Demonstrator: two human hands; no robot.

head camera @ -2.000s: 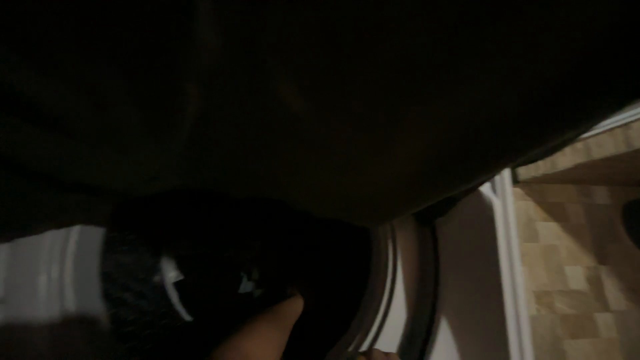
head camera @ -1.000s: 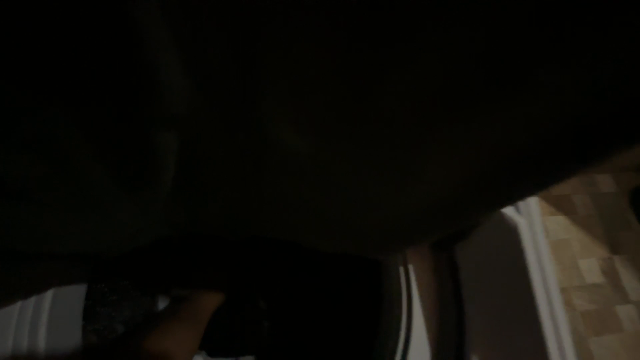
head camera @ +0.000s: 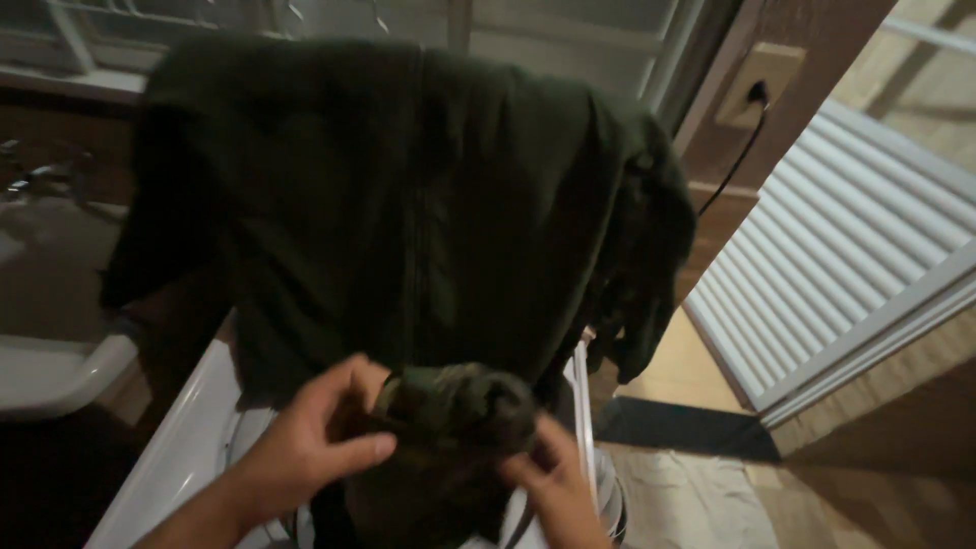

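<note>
My left hand (head camera: 324, 431) holds the left edge of a dark camouflage-patterned cloth (head camera: 457, 404), its thumb lying along the near side. My right hand (head camera: 545, 465) grips the same cloth at its right edge; some of its fingers are hidden behind the fabric. Just beyond both hands hangs a large dark green garment (head camera: 366, 198) with a line down its middle, spread wide in front of a window. Below the hands is a white top-opening appliance or tub (head camera: 179, 438), mostly covered by the cloths.
A white sink (head camera: 61, 366) with a metal tap (head camera: 34, 179) stands at the left. On the right are a wall outlet (head camera: 762, 84) with a black plug and cord, a white slatted door (head camera: 831, 259), a dark threshold (head camera: 686, 427) and a pale mat (head camera: 701, 496) on the floor.
The view has swung up and back. Both hands now hold the camouflage cloth, where one hand reached into a dark round opening before. The dark fabric no longer fills the view.
</note>
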